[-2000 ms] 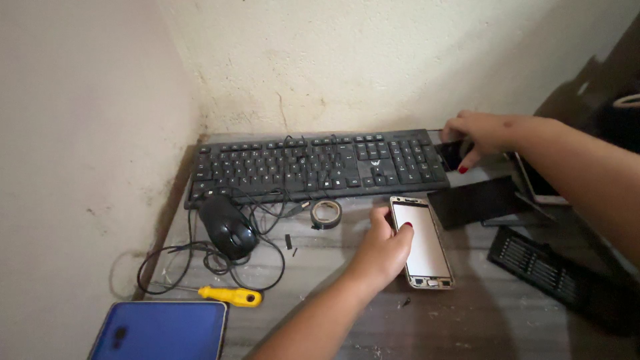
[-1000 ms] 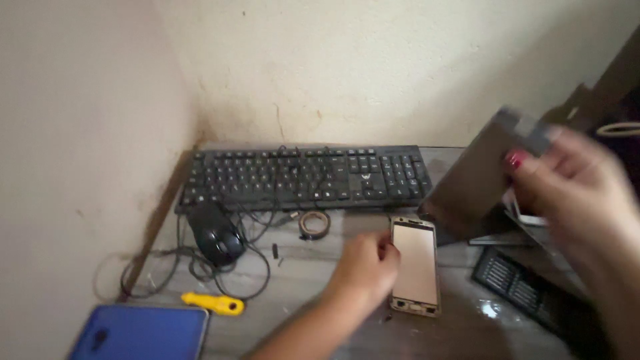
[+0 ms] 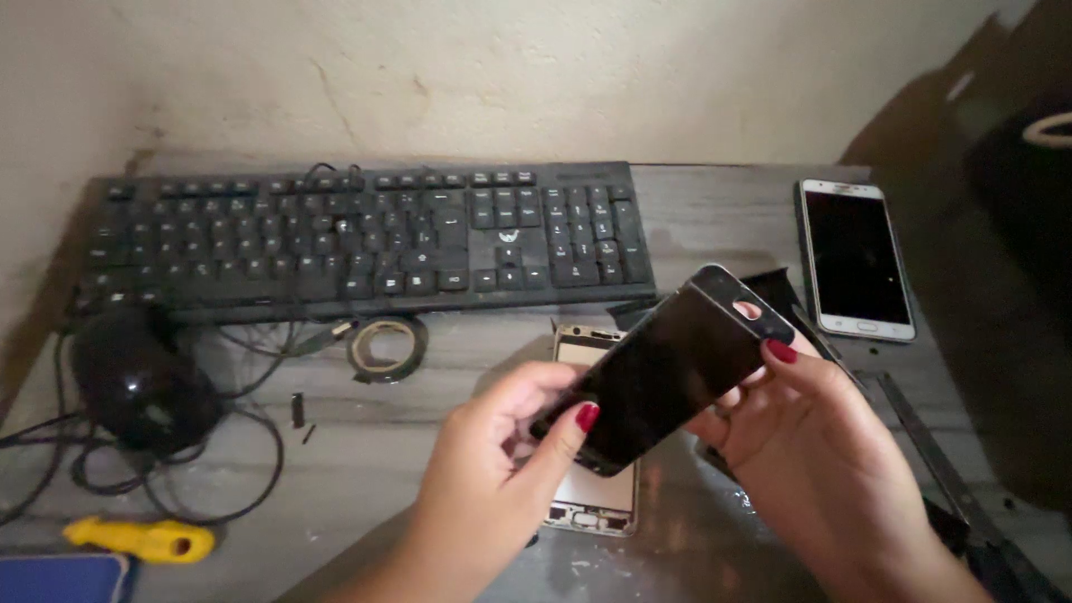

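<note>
Both hands hold a dark smartphone frame or back housing point(image 3: 670, 373), tilted, with an oval opening near its upper right end. My left hand point(image 3: 502, 444) grips the lower left end, thumb on the dark face. My right hand point(image 3: 812, 427) holds the upper right end, its thumb at the edge and fingers underneath. Below it on the table lies an opened phone body point(image 3: 590, 517) with a pale panel, partly covered by the held piece and my left hand. A dark flat piece point(image 3: 770, 289) lies behind the right hand, mostly hidden.
A black keyboard point(image 3: 335, 243) stands along the wall. Left are a black mouse point(image 3: 138, 377) with looped cable, a tape roll point(image 3: 387, 347), a yellow-handled tool point(image 3: 142, 540) and a blue device point(image 3: 59, 578). A white smartphone point(image 3: 856, 260) lies at right, above long dark parts point(image 3: 930, 452).
My left hand has left the opened phone body and now grips the dark piece together with my right hand. The right hand has moved inward from the right.
</note>
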